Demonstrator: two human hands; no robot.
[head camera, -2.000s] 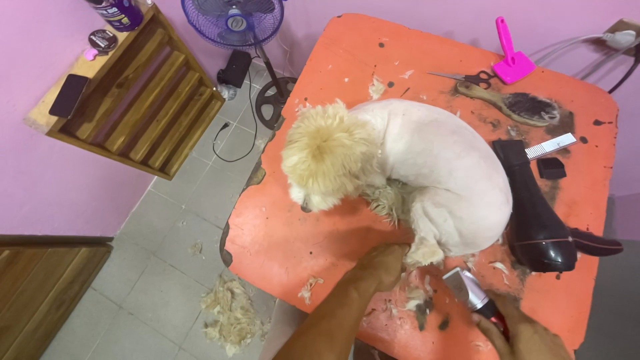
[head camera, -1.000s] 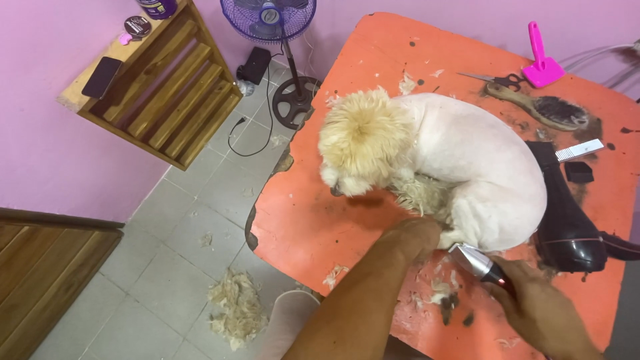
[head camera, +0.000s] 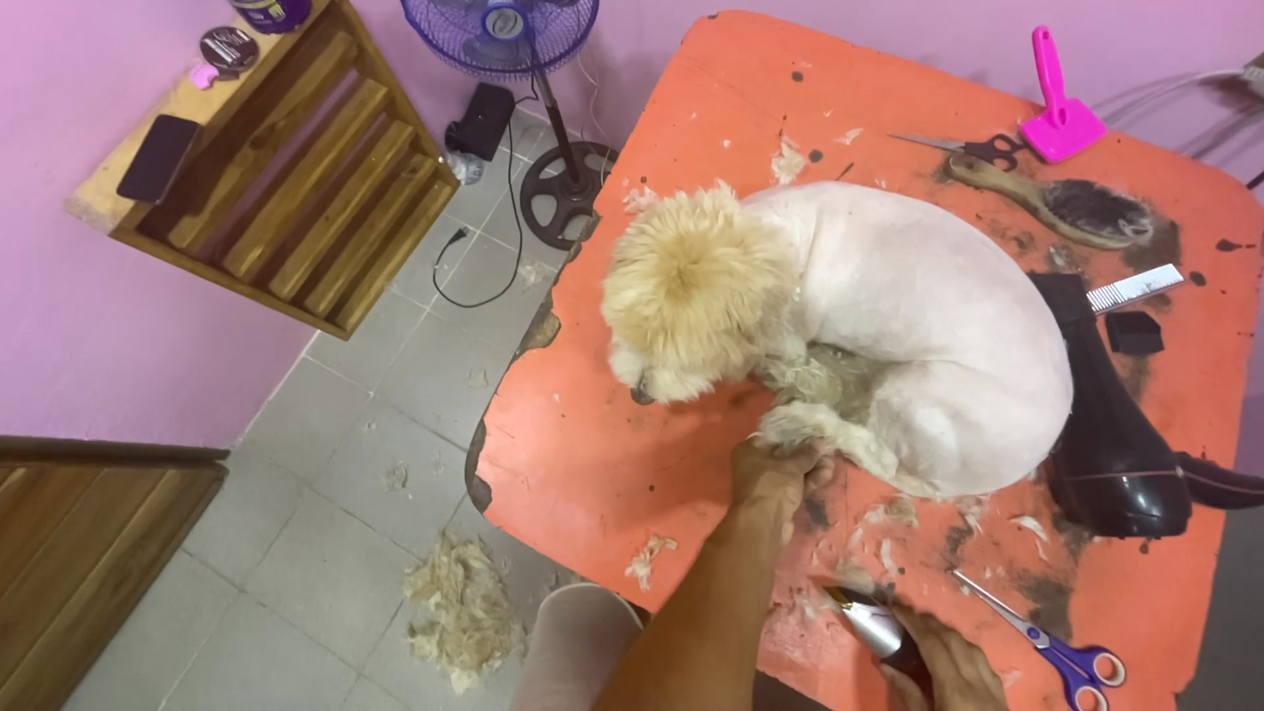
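A small dog (head camera: 918, 316) lies curled on the orange table, its body closely clipped and white, its head fluffy and cream-coloured. My left hand (head camera: 775, 474) grips the dog's paw (head camera: 795, 425), which still has longer fur. Below and to the right, my right hand (head camera: 943, 657) holds a silver and dark hair clipper (head camera: 877, 624), its blade end apart from the dog. Scissors with purple handles (head camera: 1047, 647) lie just right of my right hand. Loose fur tufts (head camera: 889, 553) are scattered on the table between the dog and the clipper.
Along the table's right side lie a black hair dryer (head camera: 1116, 444), metal comb (head camera: 1136, 288), wooden brush (head camera: 1037, 197), pink slicker brush (head camera: 1062, 123) and dark-handled scissors (head camera: 978, 148). A fan (head camera: 558, 128), slatted wooden stand (head camera: 306, 188), cord (head camera: 494, 291) and fur pile (head camera: 462, 607) are left of the table.
The clipper in my right hand has moved from beside the dog's leg down toward the near edge. My left hand and the held paw have shifted toward the dog's head.
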